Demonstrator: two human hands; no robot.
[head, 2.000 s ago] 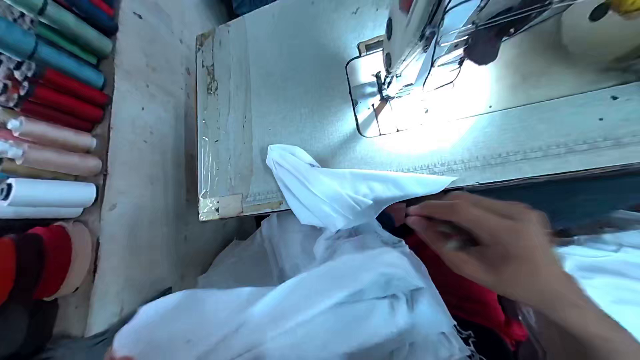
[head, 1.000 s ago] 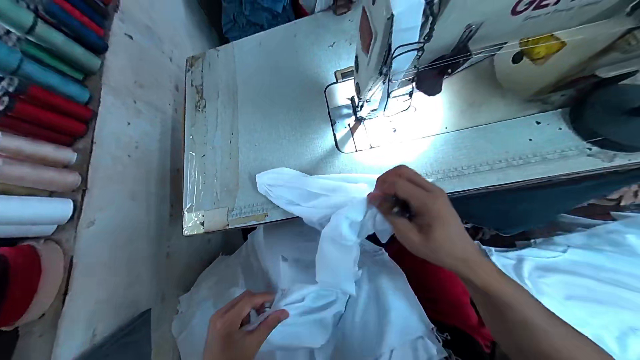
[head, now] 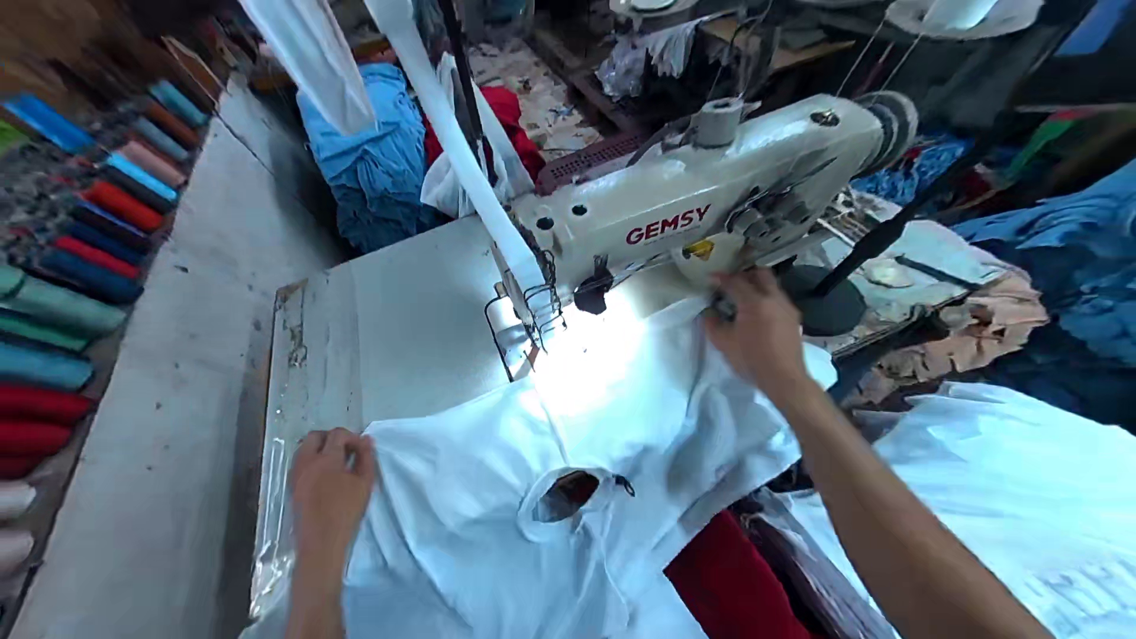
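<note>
A white fabric garment (head: 479, 497) with a round neck opening lies spread over the front edge of the sewing machine table (head: 417, 328). My left hand (head: 333, 470) grips its left edge, fingers curled on the cloth. At the upper right my right hand (head: 754, 324) holds another part of the garment, with a small dark object between the fingers. The Gemsy sewing machine (head: 674, 204) stands behind the cloth, its lamp lighting the needle area (head: 532, 342) just beyond the garment's top edge.
Thread spools (head: 53, 355) in many colours line the far left beside a grey ledge (head: 177, 355). A blue fabric pile (head: 364, 160) lies behind the table. White cloth strips (head: 461, 142) hang over the machine head. More white cloth (head: 1003, 479) is at the right.
The bunched white cloth is now spread out across the table front. My left hand has moved up to its left edge, my right hand towards the machine's right side. The view has tilted up.
</note>
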